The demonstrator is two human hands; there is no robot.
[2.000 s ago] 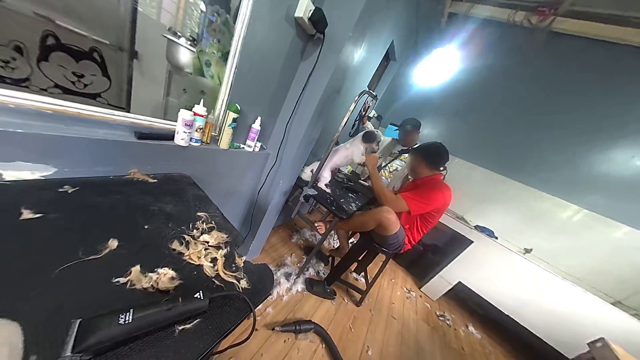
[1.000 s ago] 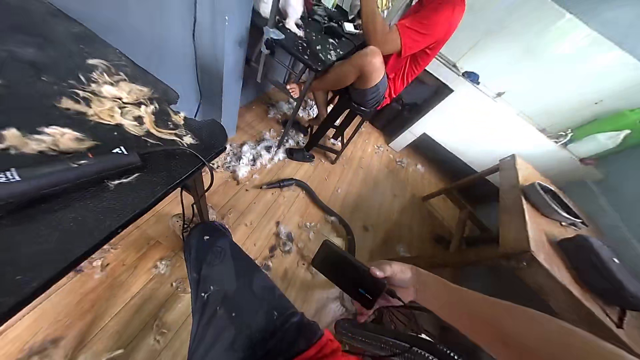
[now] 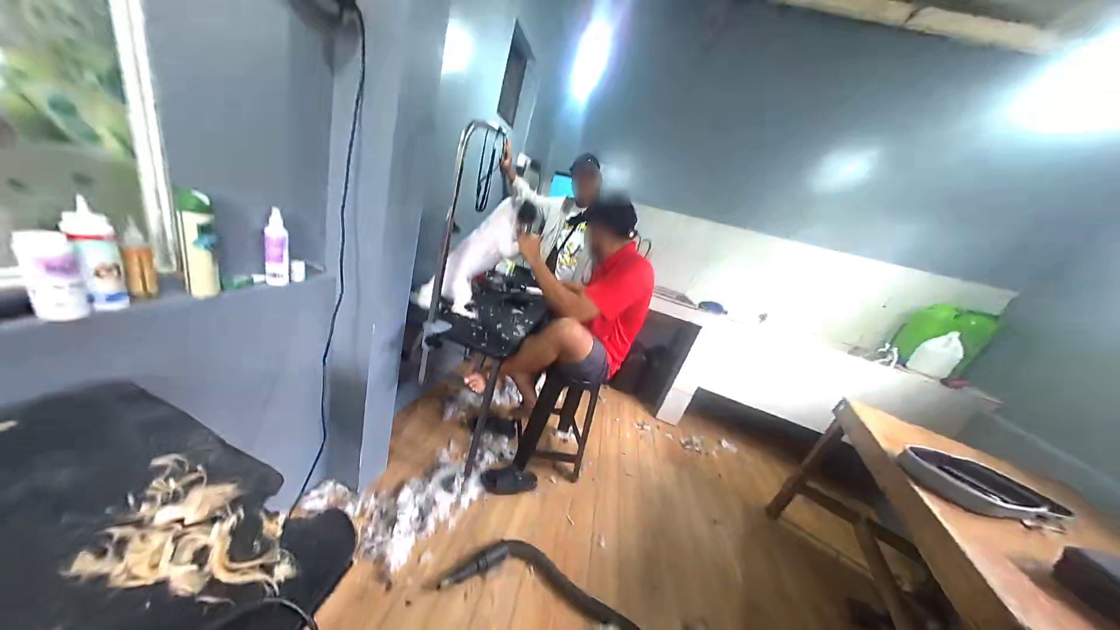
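Observation:
Neither my left hand nor my right hand shows in the head view. Clumps of cut blond hair (image 3: 188, 534) lie on the black grooming table (image 3: 79, 437) at the lower left, with a thin black cord at its bottom edge. A black vacuum hose (image 3: 560, 582) with a dark nozzle lies on the wooden floor at the bottom centre. Further off, a white dog (image 3: 481, 249) with a dark head is on a second black grooming table (image 3: 503, 328) beside a curved metal grooming arm (image 3: 459, 184). A seated person in a red shirt (image 3: 623, 293) holds a hand near its head.
Another person (image 3: 569, 210) stands behind the second table. Bottles (image 3: 276, 249) line the ledge at left. Loose grey and white fur (image 3: 424, 507) covers part of the floor. At right, an open grey case (image 3: 980, 481) rests on a wooden table (image 3: 927, 516).
The view has swung up from my lap. A hand with a black power bank or similar device, seen one second ago, is out of frame. The standing person has raised an arm towards the grooming arm.

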